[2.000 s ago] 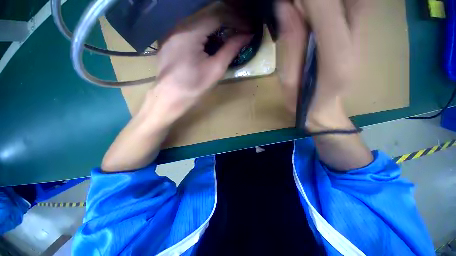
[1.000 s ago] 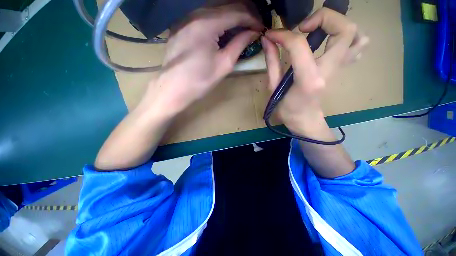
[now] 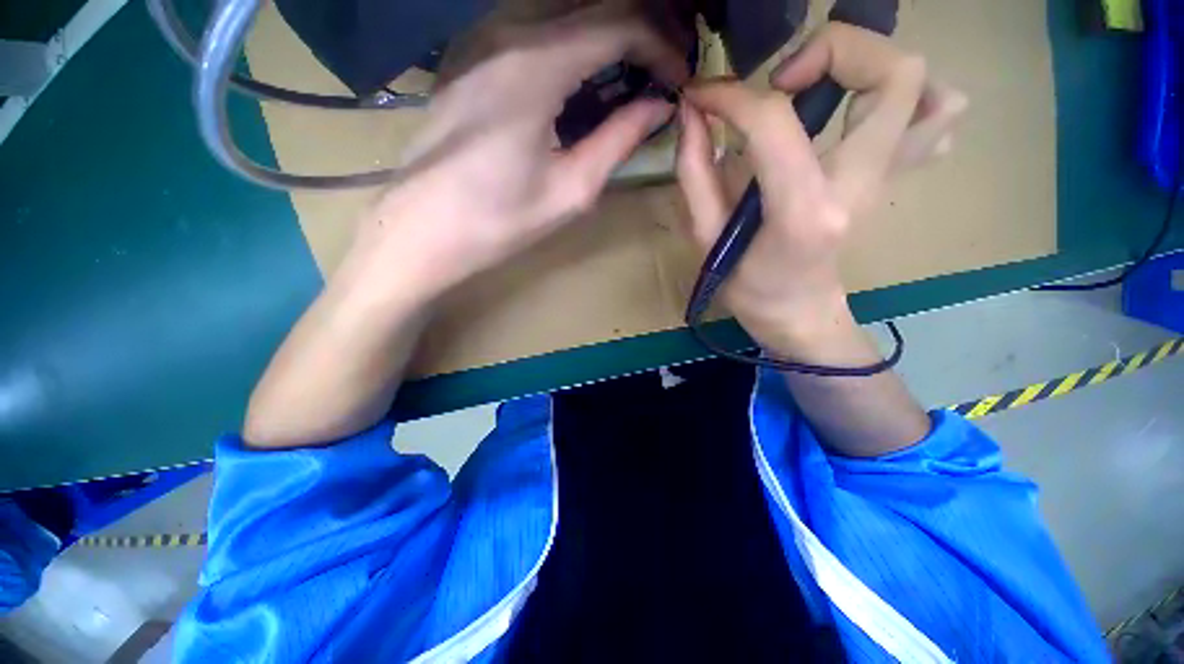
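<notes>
A black ear cup housing (image 3: 600,106) lies open under my left hand, over a pale support block (image 3: 649,167) that is mostly covered. My left hand (image 3: 500,156) is around the cup, thumb and fingers meeting at its right edge. My right hand (image 3: 792,169) holds the black soldering iron (image 3: 736,234) between palm and fingers, its cord looping over the wrist. The right thumb and index fingertips pinch at the cup's edge against the left fingertips; what they pinch is too small to tell. The silver-grey headband (image 3: 212,110) loops out to the left.
Tan cardboard (image 3: 961,169) lies on the green bench (image 3: 117,285). Dark ear cup parts (image 3: 377,39) are at the top edge. A yellow patch (image 3: 1121,13) and a blue bin (image 3: 1163,104) are at the right. A black cable hangs over the bench edge at right.
My right hand has turned and come to the cup's edge, fingertips meeting my left ones, with the iron laid back in it. The headband shifted slightly.
</notes>
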